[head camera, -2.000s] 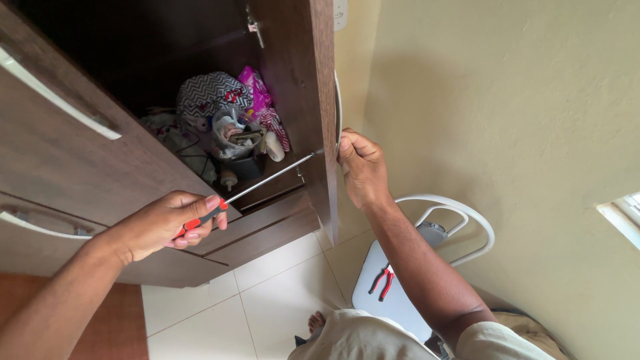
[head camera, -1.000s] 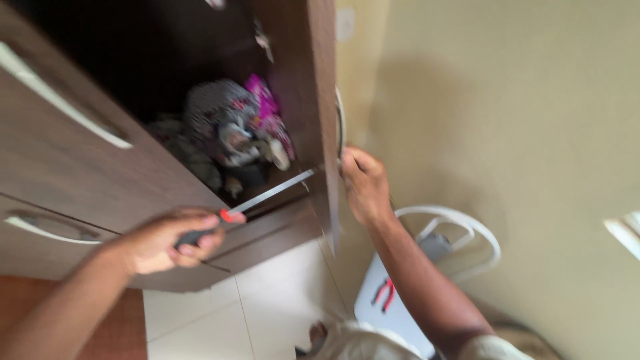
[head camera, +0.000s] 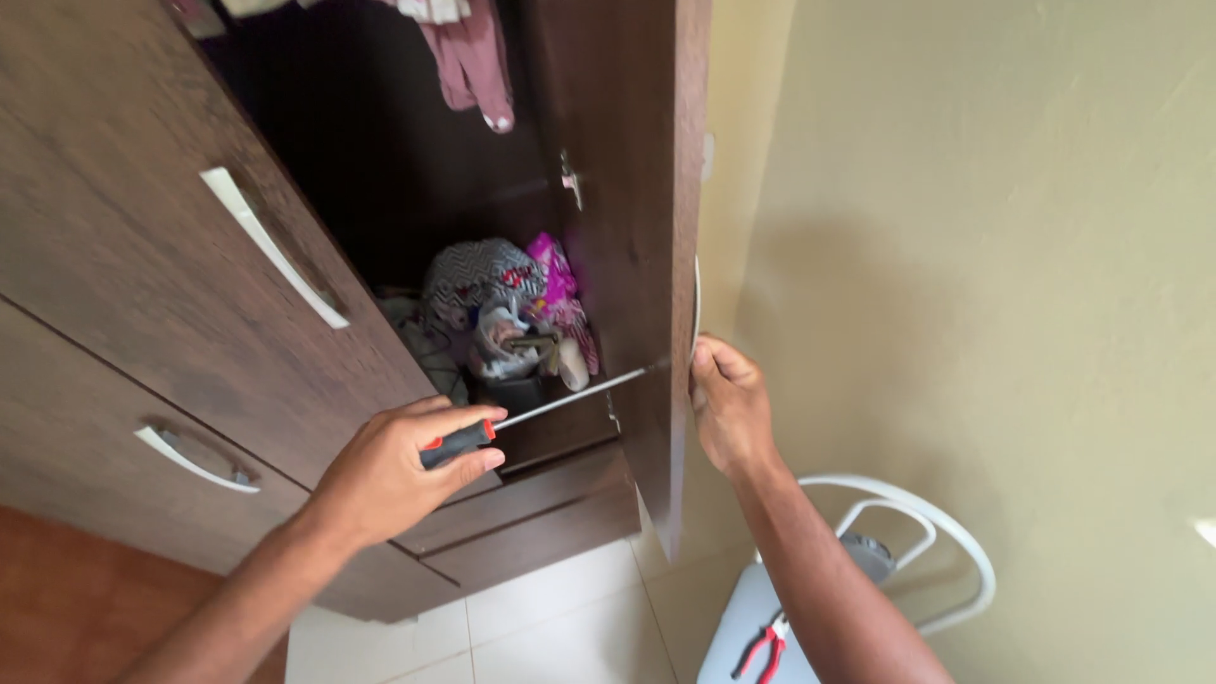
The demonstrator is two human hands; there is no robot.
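My left hand [head camera: 404,465] grips the red and black handle of a long screwdriver [head camera: 570,397]. The shaft points up and right, and its tip meets the inner face of the open wardrobe door [head camera: 641,237]. On the door's outer side, my right hand [head camera: 731,399] pinches the lower end of the curved door handle [head camera: 697,299]. The outer face of the door is mostly hidden, as is the fastener at the screwdriver's tip.
Behind the shaft, a patterned bag [head camera: 480,271] and other items fill the wardrobe bottom. Pliers with red grips [head camera: 763,651] lie on a pale step stool [head camera: 727,617] at lower right, near the wall [head camera: 997,237]. A closed door with a metal handle [head camera: 275,249] is at left.
The view has shifted, and hanging clothes now show at the top. Both hands keep their places, one at the screwdriver and one at the door handle. The left hand's fingers sit differently on the grip.
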